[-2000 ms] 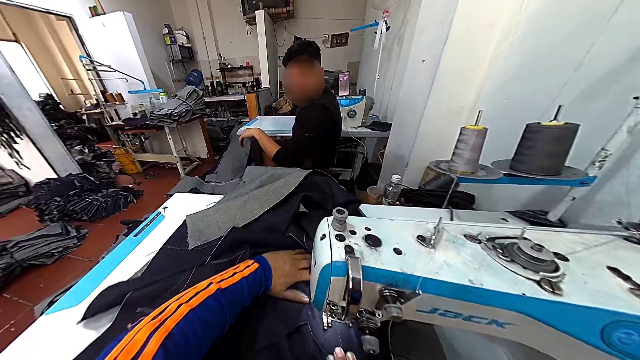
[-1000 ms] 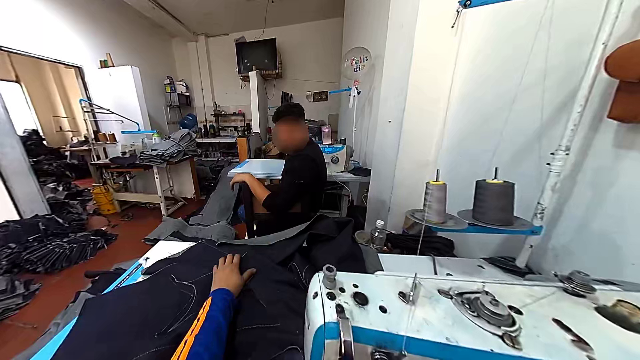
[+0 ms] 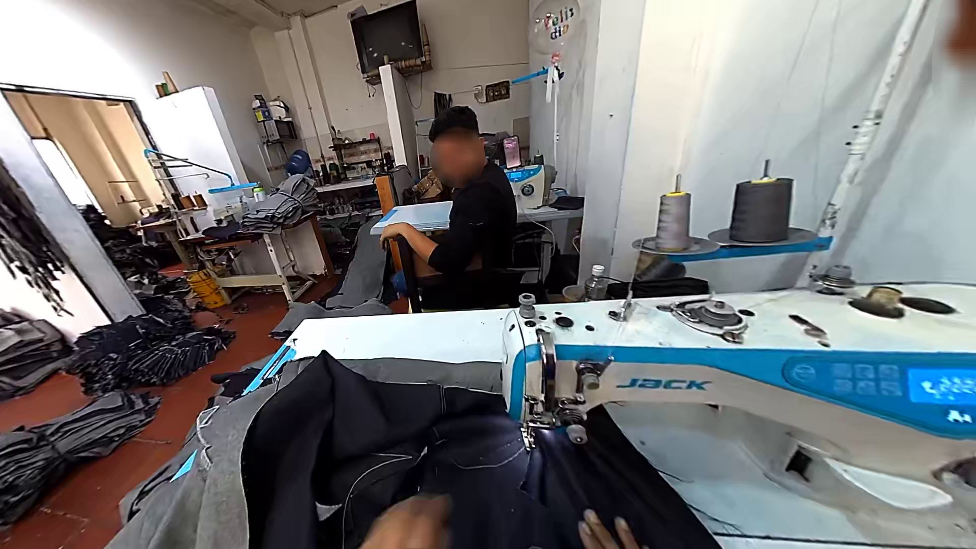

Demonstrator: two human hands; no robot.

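Note:
Dark denim cloth point(image 3: 366, 427) with loose white threads lies bunched over the table of a white and blue Jack sewing machine point(image 3: 686, 381) and runs under its presser foot point(image 3: 528, 435), where a small light shines. My left hand point(image 3: 412, 522), blurred at the bottom edge, is over the cloth in front of the needle area; its fingers are not clear. My right hand point(image 3: 606, 530) rests its fingertips on the cloth to the right of it, the rest cut off by the frame.
Thread cones point(image 3: 761, 210) stand on a blue stand behind the machine. A person in black point(image 3: 480, 206) sits beyond the table, one hand on a chair back. Bundles of cut cloth point(image 3: 145, 351) lie on the red floor at left. A plastic bottle point(image 3: 595, 282) stands behind the machine.
My left hand has come back from the cloth left of the machine to the near edge. The cloth is now bunched up, baring white table behind it. The view has shifted between frames.

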